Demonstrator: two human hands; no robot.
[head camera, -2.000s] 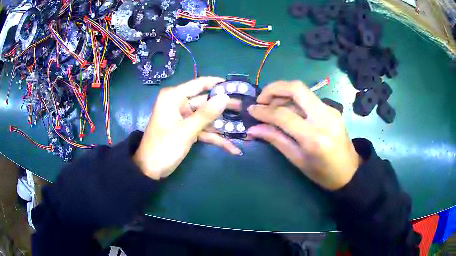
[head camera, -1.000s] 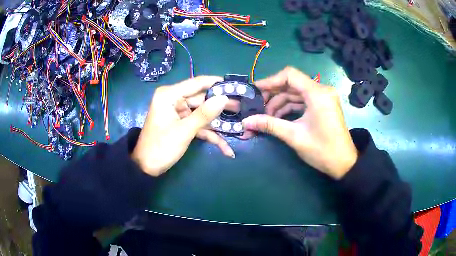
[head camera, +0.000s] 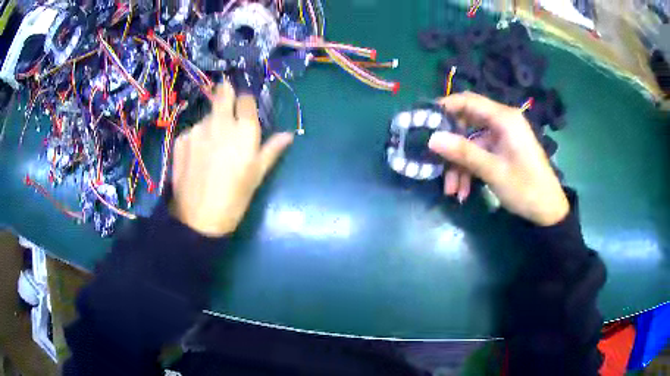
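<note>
My right hand (head camera: 499, 150) holds an LED ring board (head camera: 417, 143) by its right side, thumb on its face, with the white round spots facing up. Thin leads with small tips show around that hand. My left hand (head camera: 220, 161) reaches to the near edge of the pile of wired boards (head camera: 132, 81), its fingertips at a dark board there. The left hand is blurred, and whether it grips that board cannot be told. The pile of black pads (head camera: 507, 62) lies at the right, partly behind my right hand.
All this lies on a glossy dark green tabletop (head camera: 330, 286) with a curved near edge. A large white curved piece (head camera: 28, 48) is at the far left. Brown cardboard (head camera: 610, 55) is beyond the table at the far right. Red and blue objects are at the lower right.
My left hand has let go of the ring board and moved left and away to the board pile. My right hand has carried the ring board to the right.
</note>
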